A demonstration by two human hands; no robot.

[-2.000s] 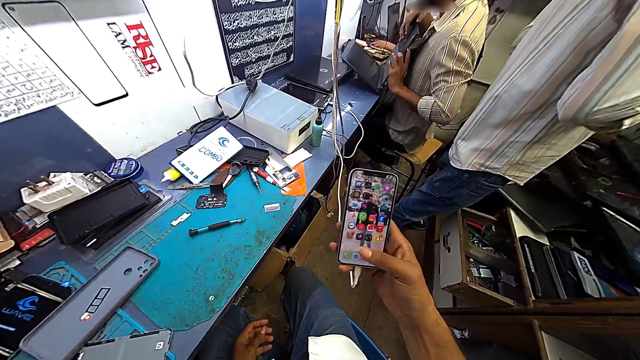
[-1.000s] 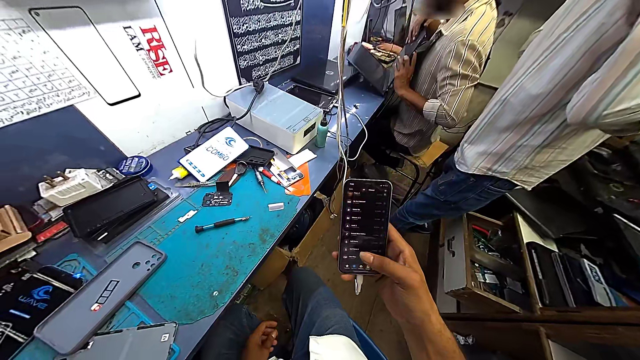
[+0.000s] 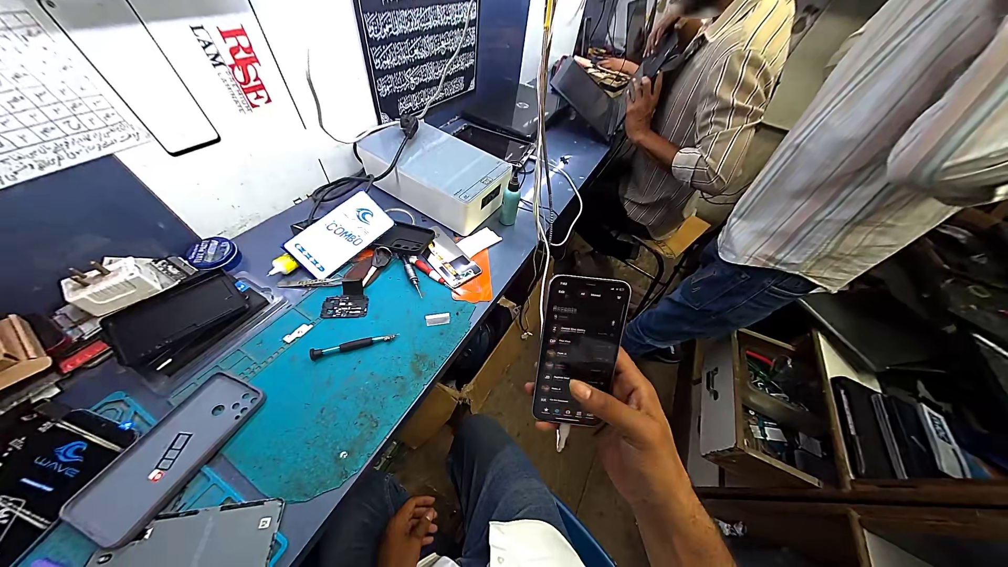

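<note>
My right hand [image 3: 630, 417] holds a smartphone [image 3: 581, 346] upright over the floor, its thumb on the lower screen, which shows a dark list. A white cable [image 3: 561, 438] hangs at the phone's bottom edge. My left hand [image 3: 411, 526] rests on my lap with curled fingers and nothing visible in it. On the teal work mat [image 3: 315, 425] left of the phone lie a screwdriver [image 3: 352, 346], a small black circuit board part [image 3: 344, 305] and a small silver piece [image 3: 437, 319]. A grey phone case [image 3: 165, 457] lies at the mat's left.
A white box-shaped device [image 3: 441, 177] and a green bottle [image 3: 510, 201] stand at the bench's back. Cables [image 3: 543, 118] hang beside them. One person [image 3: 701, 118] sits farther along the bench; another [image 3: 850, 157] stands at right, near an open drawer [image 3: 764, 409] of parts.
The phone's screen has gone from a grid of app icons to a dark list. My right hand still holds the phone, and my left hand stays on my lap.
</note>
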